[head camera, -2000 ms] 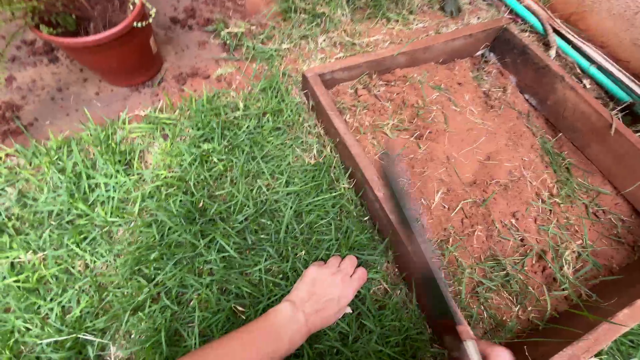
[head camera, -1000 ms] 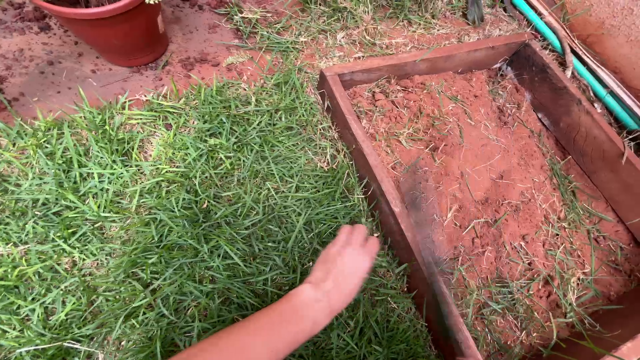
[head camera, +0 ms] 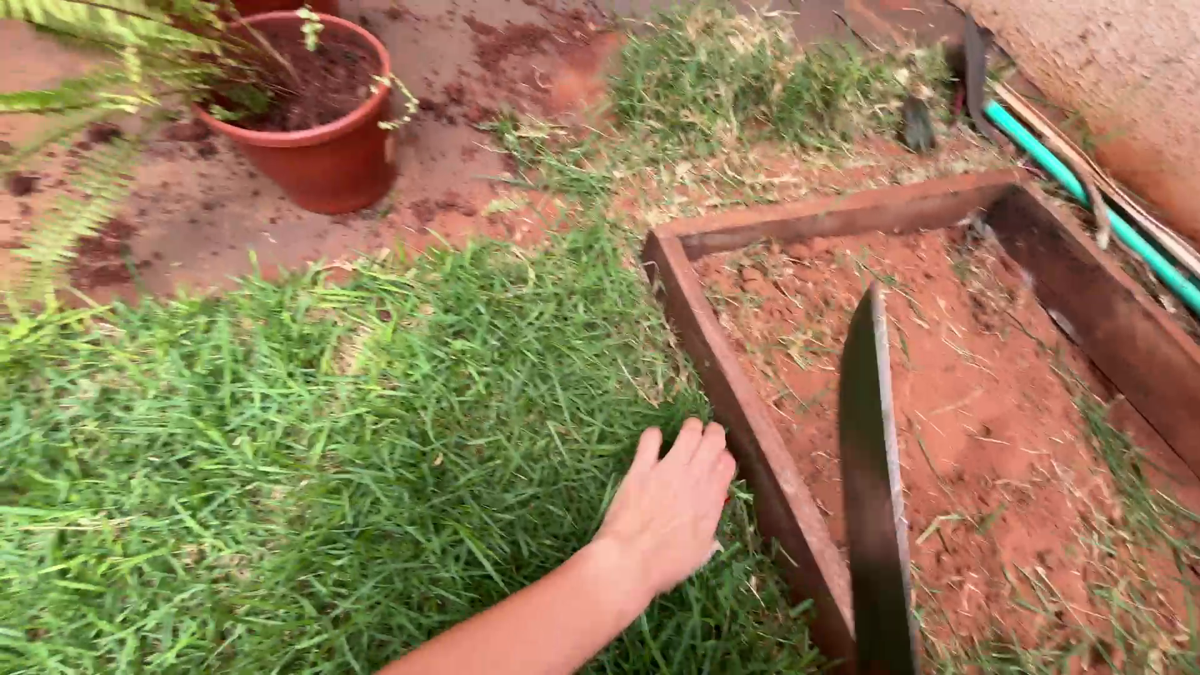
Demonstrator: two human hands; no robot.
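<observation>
My left hand [head camera: 670, 497] reaches into the grass [head camera: 412, 450] along the outer left side of a wooden frame [head camera: 741, 403]. Its fingers are slightly spread and bent at the blades; whether it grips any grass cannot be told. A machete blade [head camera: 872, 469] with a dark face and pale edge points up over the frame's left board, to the right of that hand. The machete's handle and my right hand lie below the picture. Reddish soil [head camera: 975, 394] with scattered grass clippings fills the frame.
A terracotta-coloured pot [head camera: 328, 159] with a fern [head camera: 94, 84] stands on soil-strewn paving at the upper left. Beyond the frame grows a grass patch [head camera: 731, 84]. A green hose [head camera: 1059, 164] runs beside the wall [head camera: 1116, 66] at the upper right.
The view has shifted, showing more of the pot and far grass. The machete blade, tilted up-left before, now stands nearly upright. My right hand, partly visible two seconds ago, is out of view.
</observation>
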